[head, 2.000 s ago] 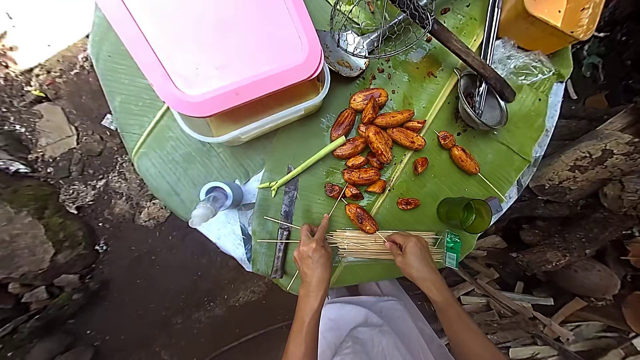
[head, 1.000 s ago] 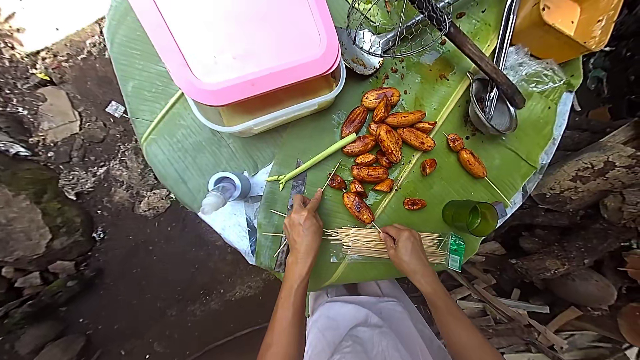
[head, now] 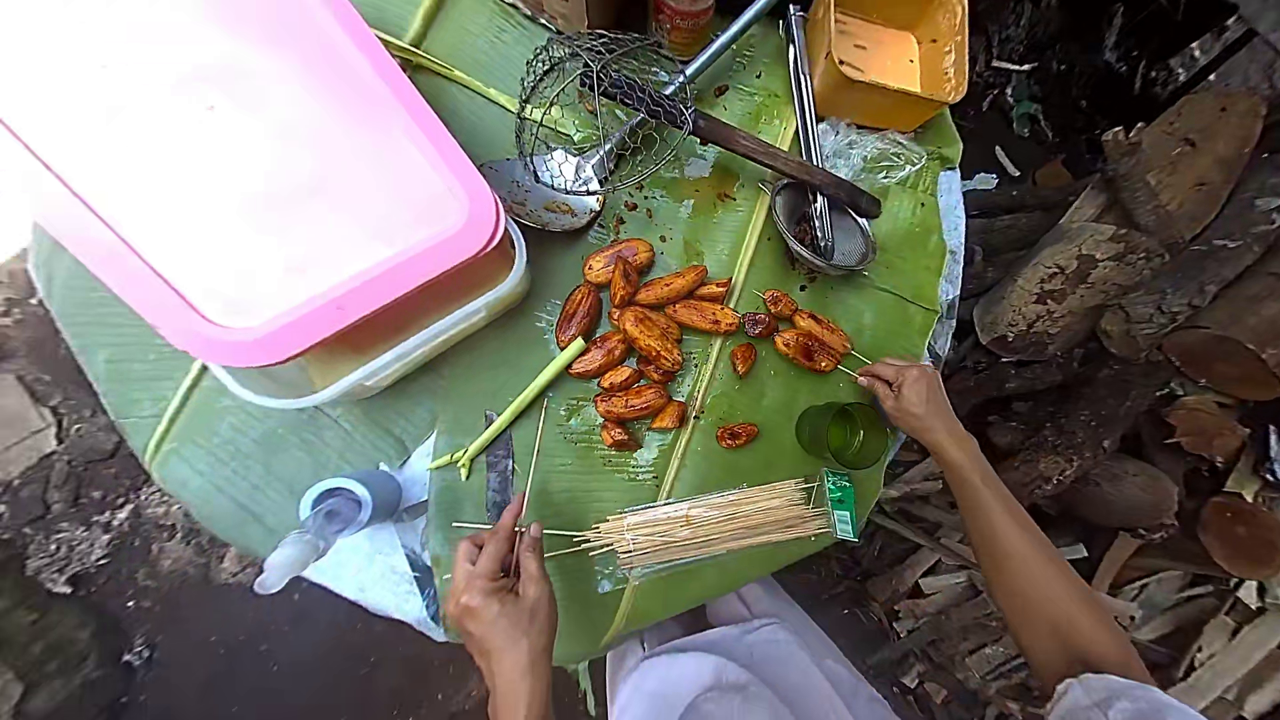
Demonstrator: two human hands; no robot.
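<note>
My right hand [head: 905, 395] pinches the stick end of a skewered fried banana [head: 807, 351], which lies beside another skewered banana [head: 822, 330] on the banana leaf [head: 890, 290]. A bamboo skewer [head: 537, 450] with nothing on it points up from between the fingers of my left hand [head: 508, 585]. Right of that hand is a plastic packet of bamboo skewers [head: 710, 522], some sticking out to the left. A heap of fried bananas [head: 650, 340] sits mid-leaf, with small loose pieces nearby. A green glass [head: 842, 435] stands just below my right hand.
A pink-lidded container [head: 370, 355] fills the upper left. Behind the bananas lie a wire skimmer [head: 620, 110], a metal ladle [head: 545, 195], and tongs [head: 812, 130] across a strainer [head: 850, 245]. A yellow tub [head: 890, 60] is at the back. A bottle [head: 325, 530] lies at the left edge; firewood [head: 1180, 300] lies right.
My right hand has moved from the skewer packet to the right side of the leaf, with the skewered banana now beside the other one. My left hand still has a skewer. The view has shifted.
</note>
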